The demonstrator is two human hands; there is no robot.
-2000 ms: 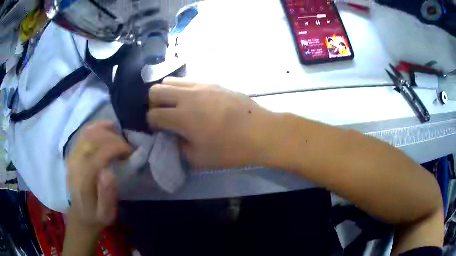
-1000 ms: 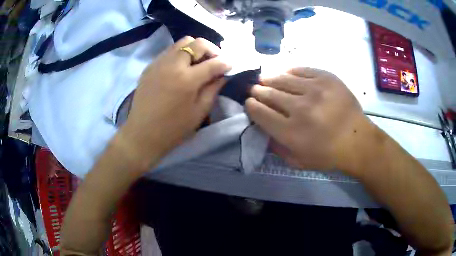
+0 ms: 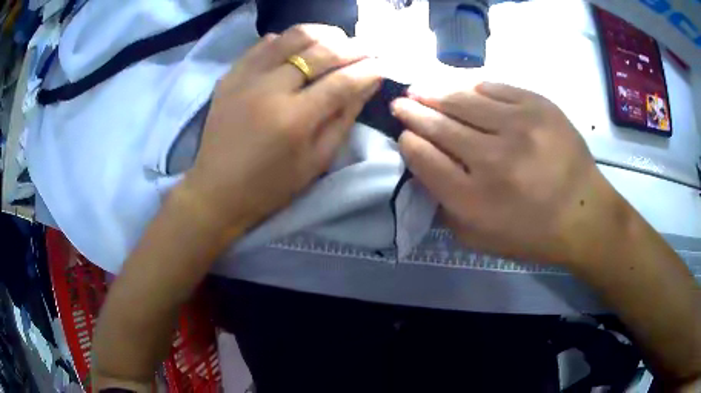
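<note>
A dark fabric piece (image 3: 382, 110) lies between my two hands, in front of the machine. My left hand (image 3: 280, 127) holds its left side with thumb and fingertips. My right hand (image 3: 496, 165) pinches its right end. A light fabric panel (image 3: 346, 203) with a thin dark seam line hangs from it towards the table's front edge. More light fabric (image 3: 100, 165) with a black strip (image 3: 142, 52) is heaped at the left. The blue-grey cylinder (image 3: 461, 37) of the machine is just behind my right fingertips. The needle is not clearly visible in the glare.
A smartphone (image 3: 634, 73) with a red screen lies on the white table at the right. The ruler edge (image 3: 500, 265) runs along the table's front. A red plastic basket (image 3: 81, 307) is below left. My dark-clothed lap is below the edge.
The left hand has come up from the lower left to the dark piece, and both hands now hold it. The view has shifted, so the cylinder and phone appear further right.
</note>
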